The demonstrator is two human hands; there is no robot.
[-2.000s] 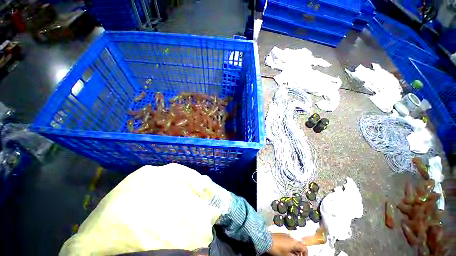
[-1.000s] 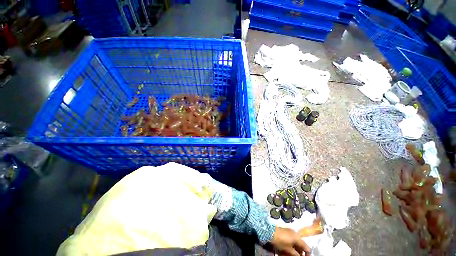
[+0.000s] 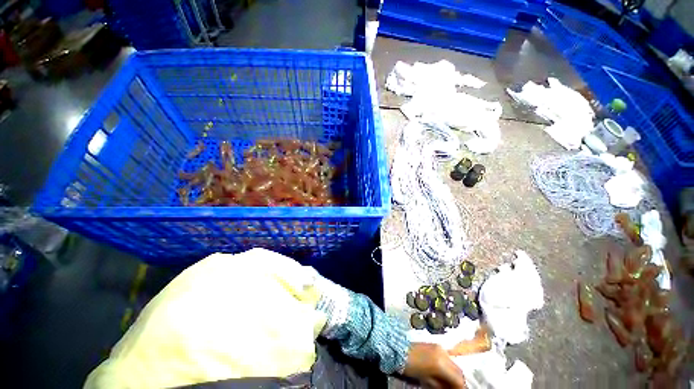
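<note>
My left hand [image 3: 435, 365] is at the bottom edge of the view, over the edge of the bench. Its fingertips are blurred and partly cut off, so what they hold cannot be told. An orange piece [image 3: 472, 343] lies beside the fingers on the white cloth [image 3: 511, 296]. A cluster of dark round parts [image 3: 440, 305] with yellow marks lies just beyond the hand. My right hand is not in view. Loose orange pieces [image 3: 635, 296] lie in a pile at the right.
A large blue mesh crate [image 3: 221, 213] with orange-brown pieces stands at the left, against the bench [image 3: 517, 205]. A pale cord hank [image 3: 430, 213] and two dark parts [image 3: 467, 172] lie beyond the cluster. Another hank [image 3: 574, 190] and a white mug [image 3: 609, 131] are at the right.
The whole view has shifted slightly to the left and up. My left hand has changed its pose a little near the orange piece. The parts on the bench lie as before.
</note>
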